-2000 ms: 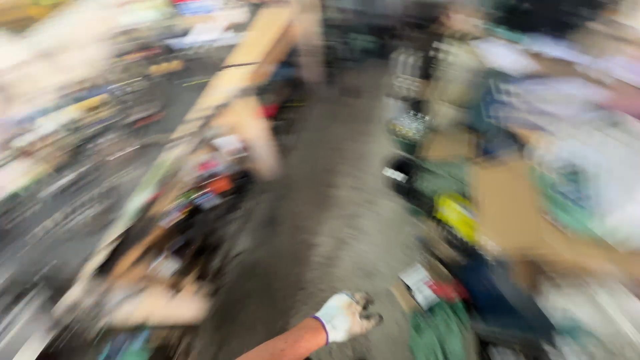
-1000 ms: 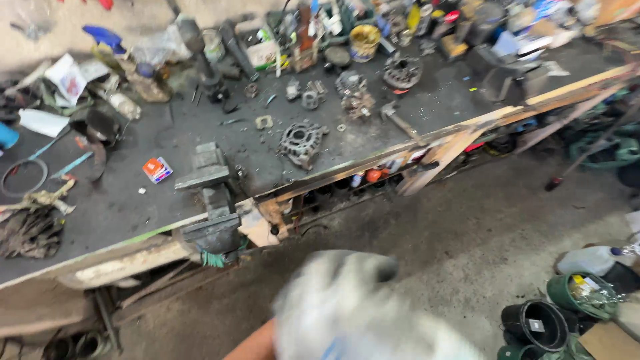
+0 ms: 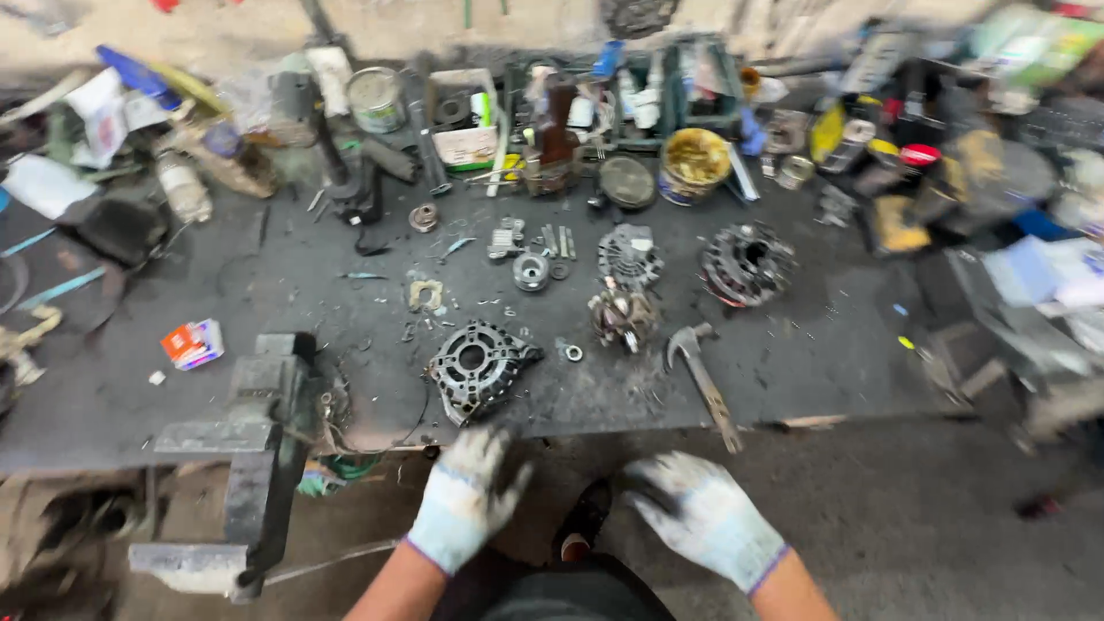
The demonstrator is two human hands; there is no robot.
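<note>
My left hand (image 3: 470, 496), in a soiled white work glove, is at the bench's front edge with its fingers apart and nothing visible in it. Just beyond its fingertips lies an alternator end housing (image 3: 479, 366). My right hand (image 3: 703, 513), gloved alike, hangs in front of the edge, fingers loosely bent, no object seen in it. The nearest thing to it is a claw hammer (image 3: 705, 384), its handle reaching over the edge. Behind lie an alternator rotor (image 3: 623, 319), a second slotted housing (image 3: 631, 257), a stator assembly (image 3: 748, 263), a pulley (image 3: 530, 272) and a small ring (image 3: 574, 353).
A bench vise (image 3: 259, 440) juts out at the left front. A red and white small box (image 3: 191, 344) lies beyond it. Along the back stand a can of yellowish grease (image 3: 693, 168), a lidded tin (image 3: 376, 99) and a plastic bottle (image 3: 184, 188). Clutter fills the right end.
The view has swung from the floor aisle to face the bench. Both gloved hands now show at its front edge; only one was in view in each earlier frame.
</note>
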